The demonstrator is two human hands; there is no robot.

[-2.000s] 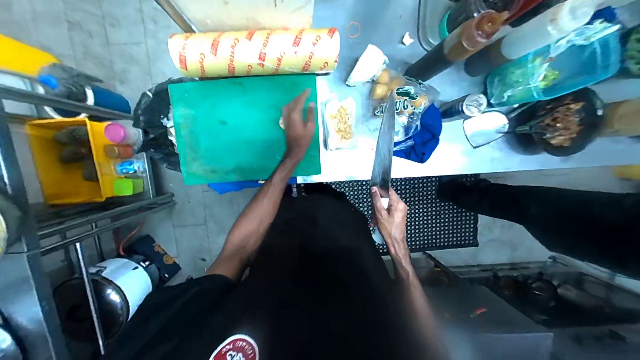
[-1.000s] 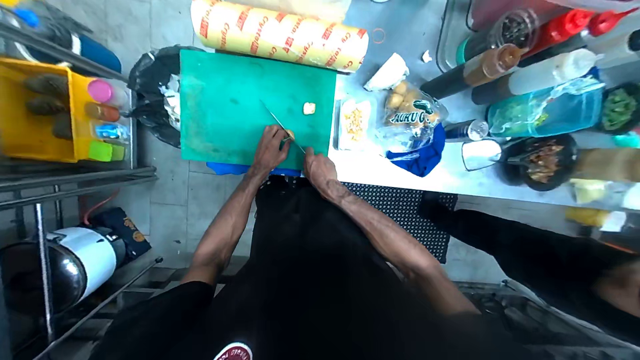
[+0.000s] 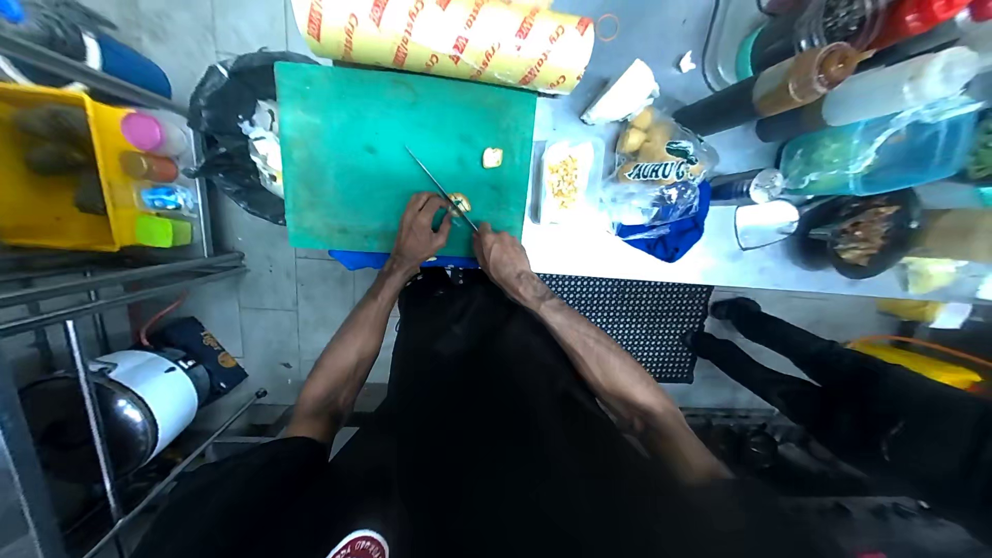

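Observation:
My right hand (image 3: 500, 252) is closed on the handle of a kitchen knife (image 3: 431, 175), whose blade slants up and left over a green cutting board (image 3: 364, 139). Beside the blade, my left hand (image 3: 422, 225) has its bent fingertips at a small pale food piece (image 3: 459, 203); whether they grip it cannot be told. A second pale piece (image 3: 492, 158) lies farther up and right on the board. Right of the board stands a clear container (image 3: 567, 182) of chopped yellowish bits, and next to it a plastic bag (image 3: 659, 159) with round tan items.
A large roll of cling film (image 3: 449, 43) lies along the board's far edge. A black bag (image 3: 225, 132) with white scraps is at its left. Bottles (image 3: 802, 77), a blue cloth (image 3: 674, 236) and a black pan (image 3: 876, 232) are on the right. Another person's legs (image 3: 783, 356) show at lower right.
Two seconds ago the knife was upright at the counter's right side; my right hand has brought it left onto the board. My left hand has moved down the board to the blade.

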